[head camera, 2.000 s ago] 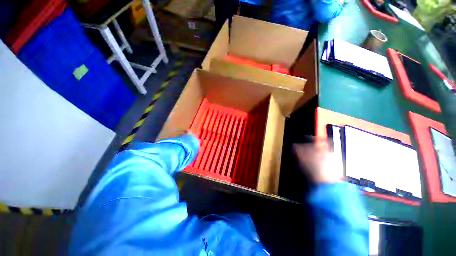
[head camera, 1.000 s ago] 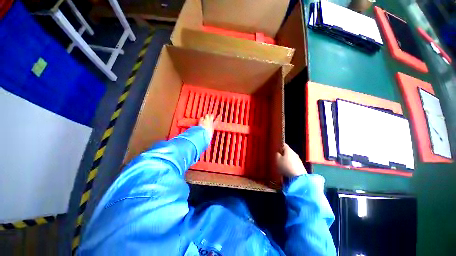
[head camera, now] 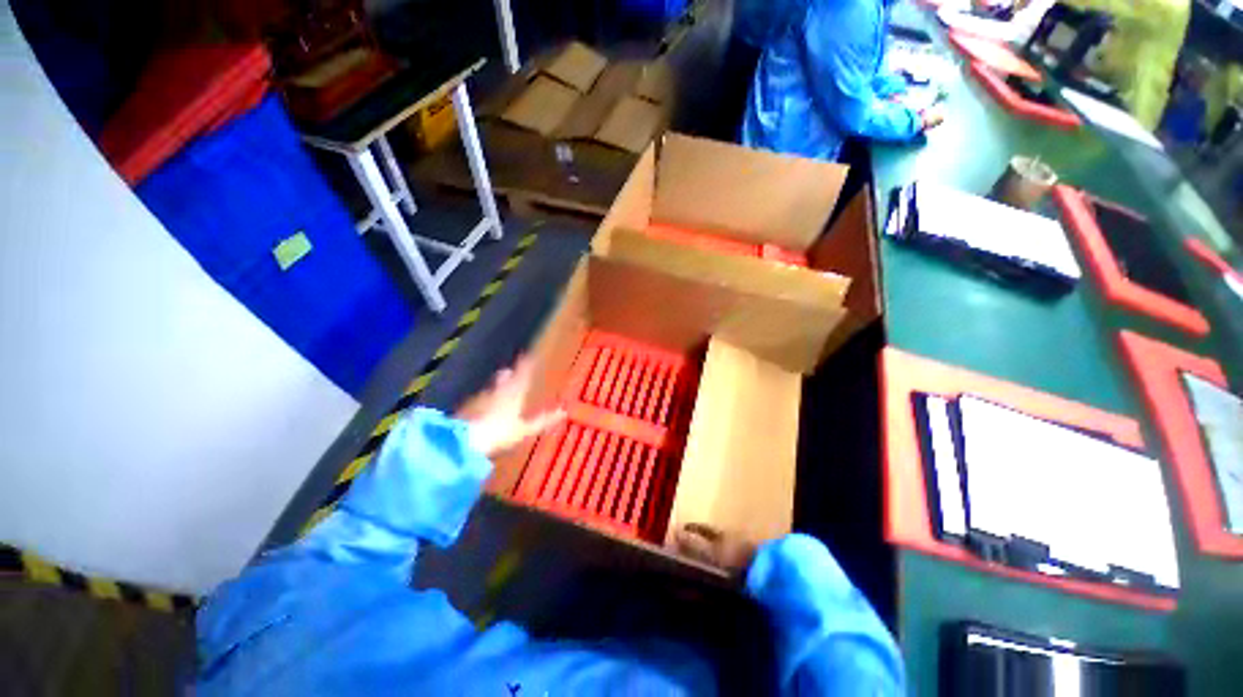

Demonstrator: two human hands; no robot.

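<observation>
An open brown carton stands beside the bench, with a slotted red-orange packing insert inside. My left hand is blurred, fingers apart and empty, at the carton's left wall. My right hand is at the carton's front right corner, its fingers over the wall and partly in shadow; the sleeve hides the rest. The carton's right side shows as a broad, slanting brown face.
A second carton stands behind. On the green bench at right are white-faced panels on an orange-red foam tray, stacked panels and a tape roll. A person in blue is beyond. A white-legged table stands left.
My left hand has left the insert and moved to the carton's left wall. My right hand has moved to the front right corner. The view has shifted, showing more of the hall.
</observation>
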